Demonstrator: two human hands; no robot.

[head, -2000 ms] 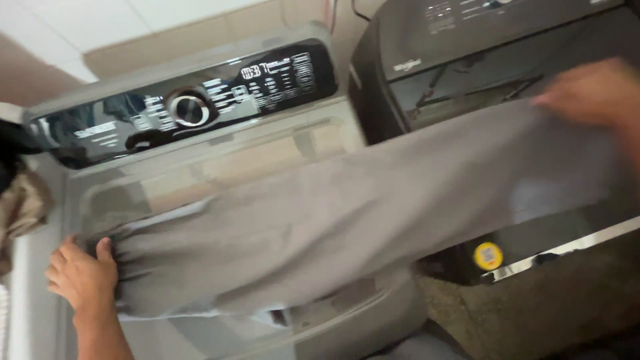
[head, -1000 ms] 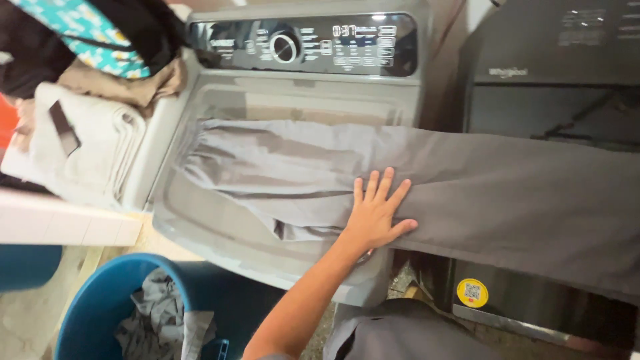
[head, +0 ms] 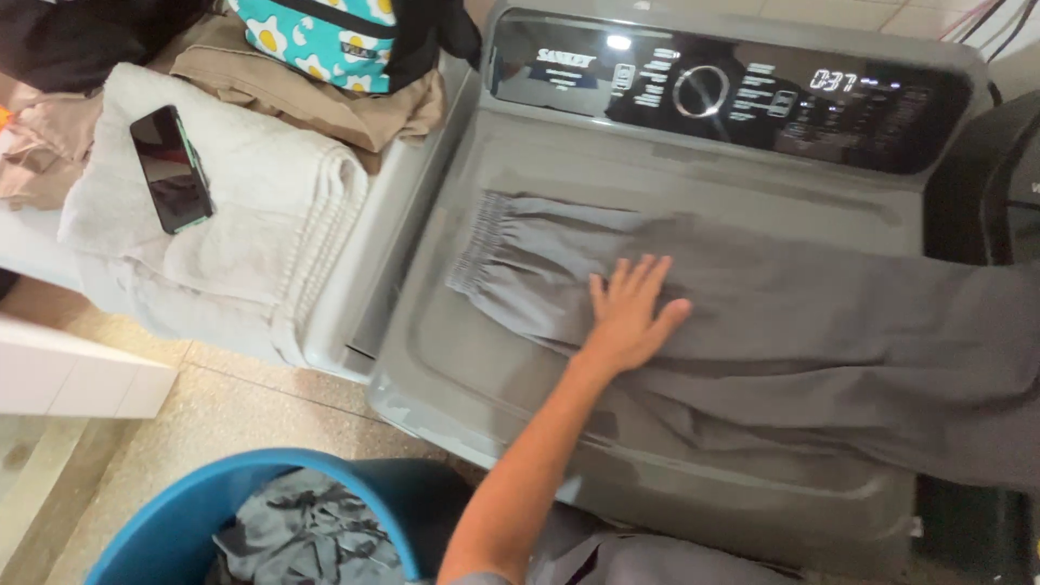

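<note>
Grey trousers (head: 796,317) with a gathered elastic waistband at the left end lie across the lid of a grey washing machine (head: 504,382). Their other end runs out of view on the right. My left hand (head: 630,313) rests flat on the cloth, fingers spread, a little right of the elastic end. Creases show in the cloth along the front side. My right hand is outside the picture.
A blue bin (head: 244,463) with grey clothes (head: 313,528) stands at the lower left. Left of the washer, a white towel (head: 236,187) bears a smartphone (head: 171,171), beside tan clothes (head: 325,97) and an egg-patterned bag (head: 317,41). A black appliance (head: 967,187) stands at right.
Two seconds ago both hands held the grey cloth stretched above the washer. Now it lies on the lid under my left hand, and my right hand has left the view. The view has shifted left.
</note>
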